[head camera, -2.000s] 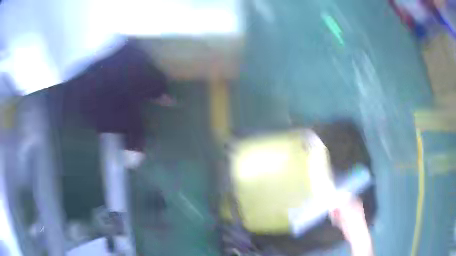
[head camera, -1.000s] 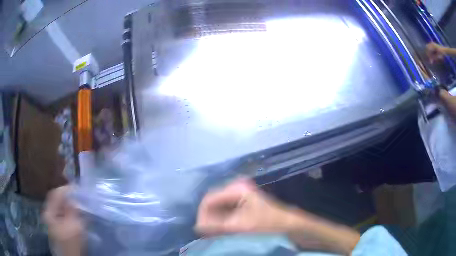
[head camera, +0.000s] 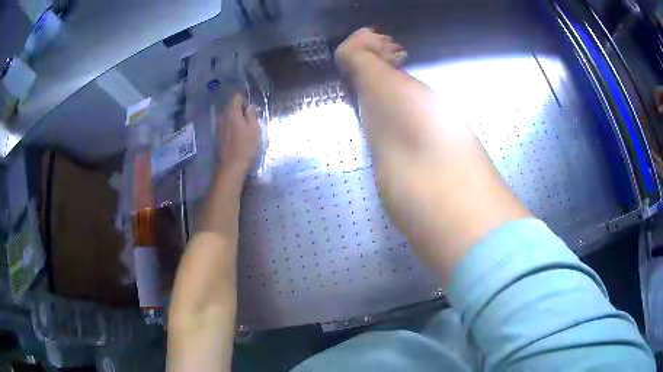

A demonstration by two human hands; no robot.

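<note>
A clear crinkled plastic bag (head camera: 207, 73) lies at the left of the perforated metal table (head camera: 312, 240). My left hand (head camera: 238, 134) is at the bag, its fingers bent on the film; the fingertips are blurred. A white printed label (head camera: 174, 147) with a small square code shows beside it, on or under the film. Rows of small patterned parts (head camera: 309, 93) lie on the table to the right of the bag. My right hand (head camera: 371, 49) is at the far right side of these parts, fingers curled; whether it grips anything is hidden.
An orange-and-white cylinder (head camera: 144, 225) stands at the table's left edge, partly behind clear film. A brown box (head camera: 83, 225) is beyond it. Clear round items (head camera: 80, 327) are at lower left. Blue bars (head camera: 618, 109) and metal rails run along the right. Glare covers part of the table.
Both hands have moved forward over the table. The bag has gone from low in front of me onto the table's left side. The patterned parts now show closer.
</note>
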